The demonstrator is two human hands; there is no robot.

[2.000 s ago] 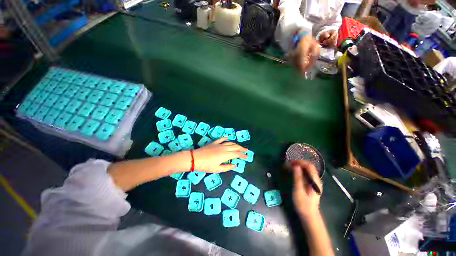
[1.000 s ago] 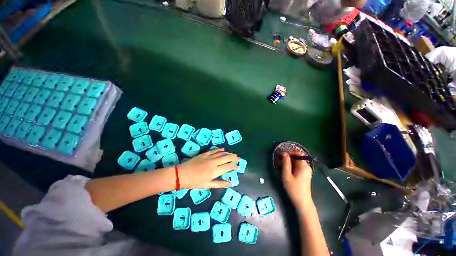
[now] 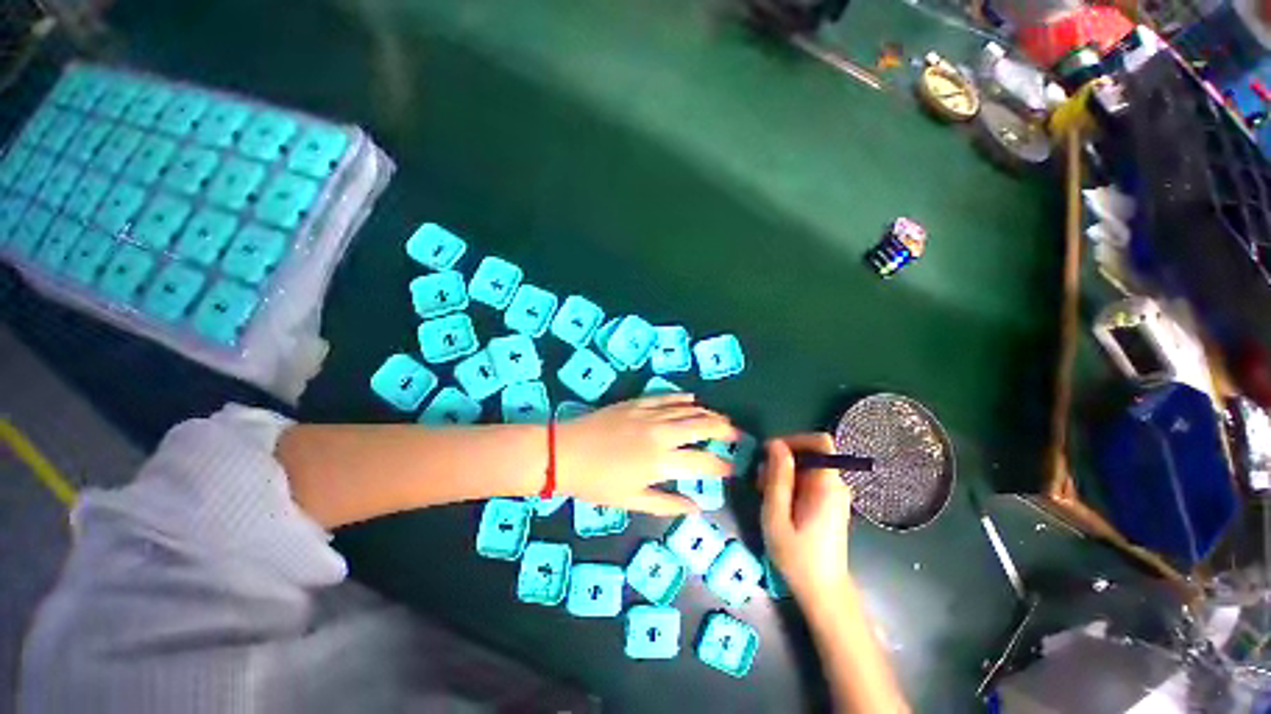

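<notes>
Many turquoise square housings (image 3: pixel 654 571) with dark centre marks lie loose on the dark green bench. My left hand (image 3: pixel 634 453) lies palm down over some of them, its fingertips on housings at the right of the group; it hides what is beneath. My right hand (image 3: pixel 804 505) holds a dark pen-like tool (image 3: pixel 834 462) between thumb and fingers, just left of the round dish. The tool's dark end reaches over the dish's left rim. The round dish (image 3: pixel 895 462) holds speckled grey pieces, too small to tell singly.
A clear tray (image 3: pixel 174 209) of turquoise housings stands at the left. A small dark-and-pink item (image 3: pixel 896 247) lies beyond the dish. A brass-coloured tin (image 3: pixel 949 88) is at the far edge. A brown edge (image 3: pixel 1071 321), blue bin (image 3: pixel 1168 472) and slim rod (image 3: pixel 1002 554) are at the right.
My right hand has moved left from over the dish to beside it, near my left hand's fingertips, still with the tool. My left hand stays on the housings. The camera view has shifted.
</notes>
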